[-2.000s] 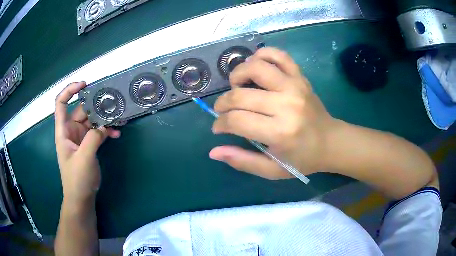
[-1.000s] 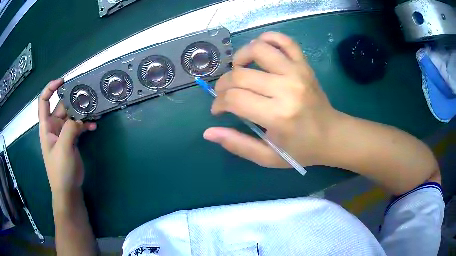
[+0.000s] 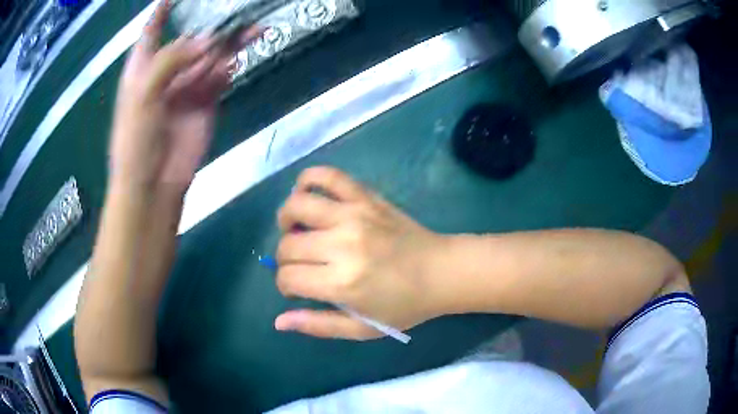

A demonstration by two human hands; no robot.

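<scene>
My left hand point(image 3: 182, 105) is blurred and reaches over the conveyor belt at the upper left. Its fingers overlap the left end of a four-unit panel point(image 3: 279, 39); I cannot tell whether they grip it. Another blurred pale grey surface lies behind the fingers. My right hand point(image 3: 348, 251) is above the green bench, closed around a thin blue-tipped tool point(image 3: 372, 323). The blue tip shows left of the fingers and the clear shaft sticks out below the palm. A black round dish or pad point(image 3: 494, 140) with pale specks lies on the bench to the right.
Another panel point(image 3: 53, 226) lies on the belt point(image 3: 105, 105) at the left. A silver-white guide strip point(image 3: 324, 121) curves between belt and bench. A white metal housing point(image 3: 599, 36) stands at the upper right, with a light blue and white cap point(image 3: 659, 121) below it. Part of a fan point(image 3: 16, 396) shows lower left.
The panel held over the bench is gone from there. My left hand has moved up over the belt. My right hand has moved left and down, still with the tool. The view has shifted.
</scene>
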